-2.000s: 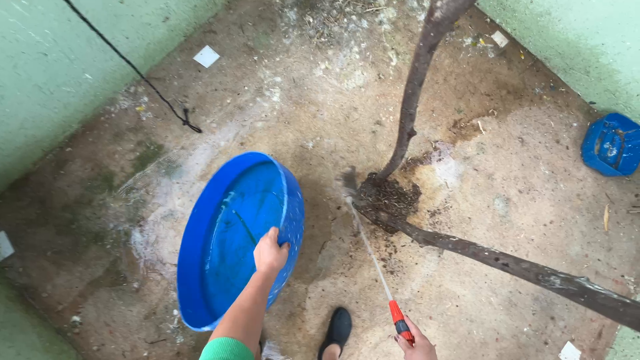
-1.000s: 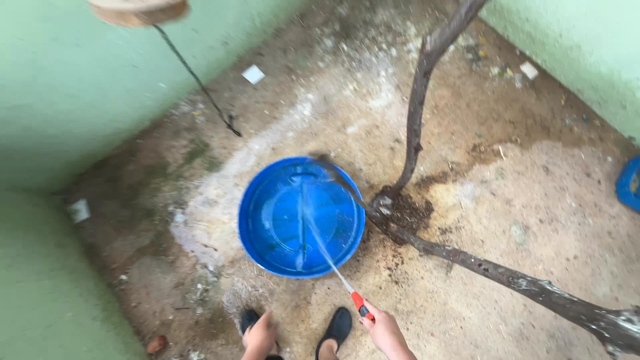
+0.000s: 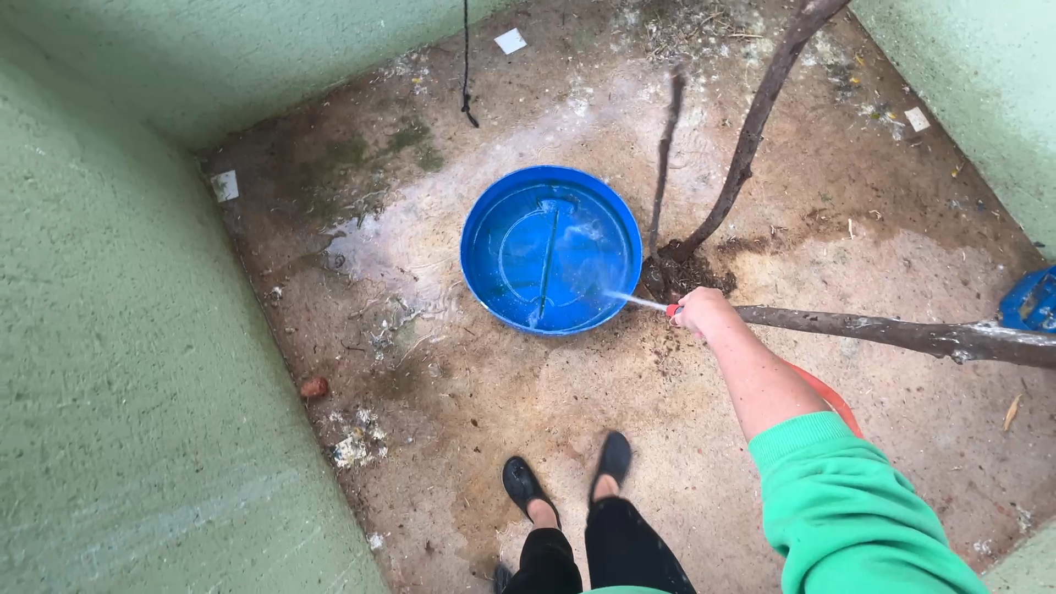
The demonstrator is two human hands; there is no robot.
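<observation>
My right hand is closed around a red hose nozzle, from which a jet of water runs left into a round blue plastic basin. The basin sits flat on the dirty floor with shallow water and a raised bar across its bottom. An orange-red hose shows behind my forearm. Of my left hand nothing shows.
Tree branches rise from dark debris right of the basin; one thick branch runs rightward. A blue container lies by the right wall. A black cord hangs at the back. Green walls enclose the floor.
Two seconds ago my left hand held the basin tilted by its rim; the basin now lies flat, and that hand has left the view. The water jet, earlier on the branch base, now enters the basin.
</observation>
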